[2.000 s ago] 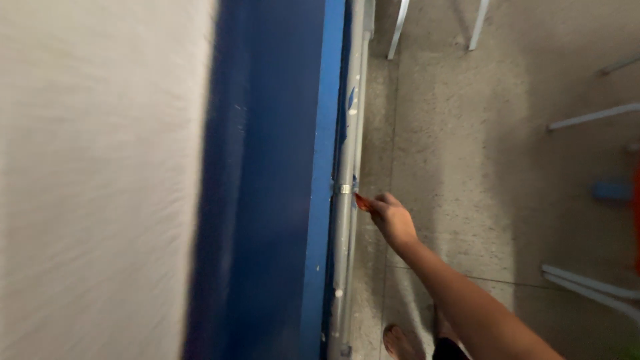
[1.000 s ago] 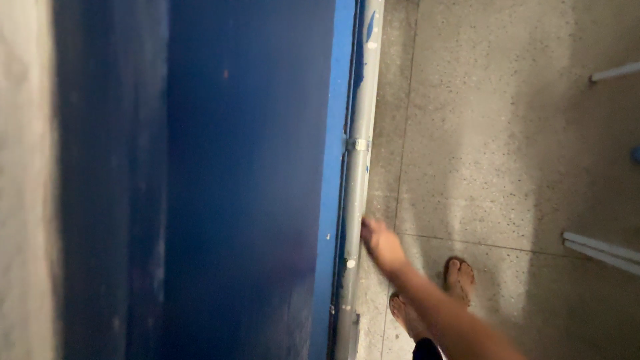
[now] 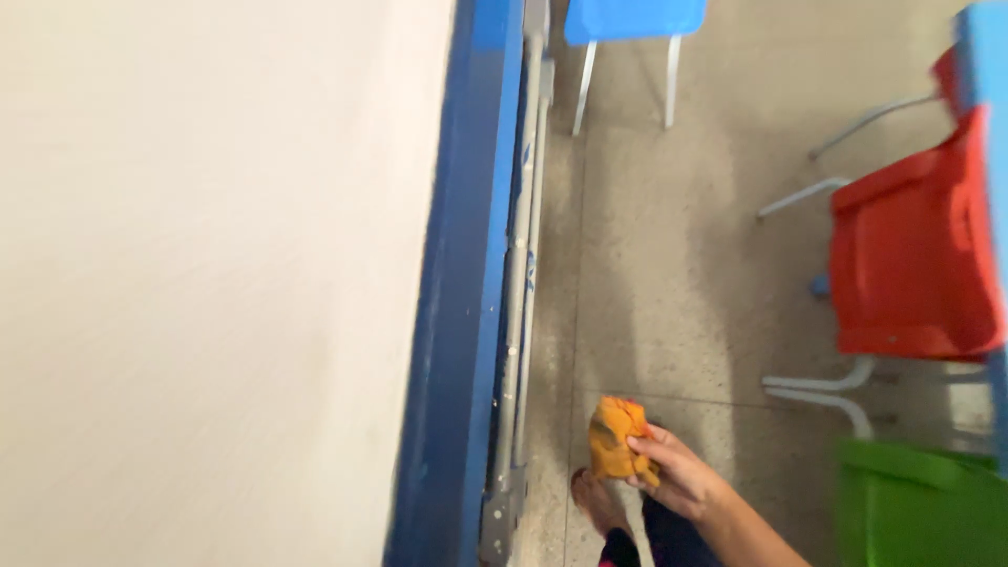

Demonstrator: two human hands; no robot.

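A crumpled orange cloth with a dark smudge is pinched between the thumb and fingers of my right hand, low in the head view. The hand is over the floor, above my feet, and apart from the wall. To its left, two grey pipes with chipped paint and blue smears run along the blue-painted lower wall. My left hand is out of view.
A white upper wall fills the left side. At the right stand a red chair, a green chair and a light-blue tabletop edge. A blue chair is at the top, on speckled floor.
My right hand has moved away from the pipe; a second ago it was beside it. The orange cloth now shows plainly in it. The view has shifted, bringing the chairs in.
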